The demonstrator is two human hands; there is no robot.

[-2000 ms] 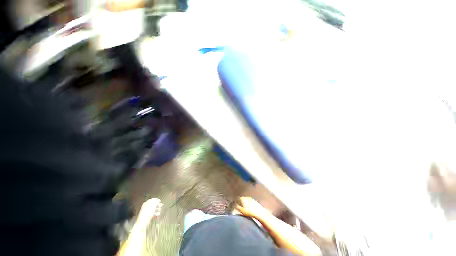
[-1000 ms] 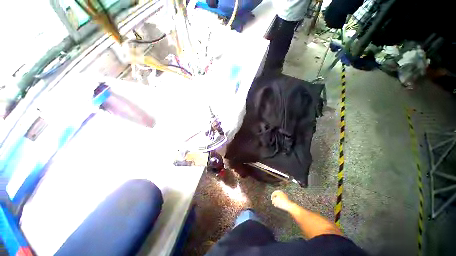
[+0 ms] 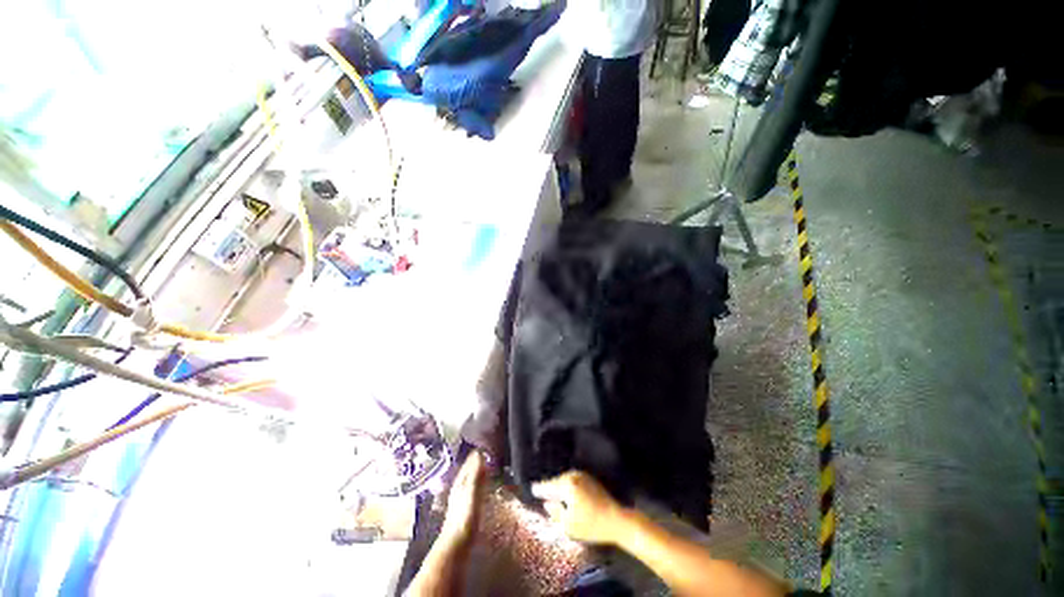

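Observation:
A heap of black garments [image 3: 630, 362] hangs or lies right of the white table, its near end by my hands. My right hand [image 3: 578, 507] is at its lower left corner, with fingers curled on the cloth edge. My left hand [image 3: 464, 496] points up between the table edge and the cloth, seen edge-on and blurred; its grip is unclear. A steam iron [image 3: 414, 449], partly washed out by glare, rests at the table's right edge.
The white table [image 3: 455, 303] is overexposed. Yellow, grey and black hoses [image 3: 105, 367] cross at left. Blue cloth [image 3: 473, 82] lies at the table's far end, near a standing person [image 3: 613, 105]. A rail stand [image 3: 729, 216] and floor tape [image 3: 811, 338] are at right.
The view has turned and shifted right, and the navy pad has left it. My left hand has come into view. My right hand has moved up to the black cloth.

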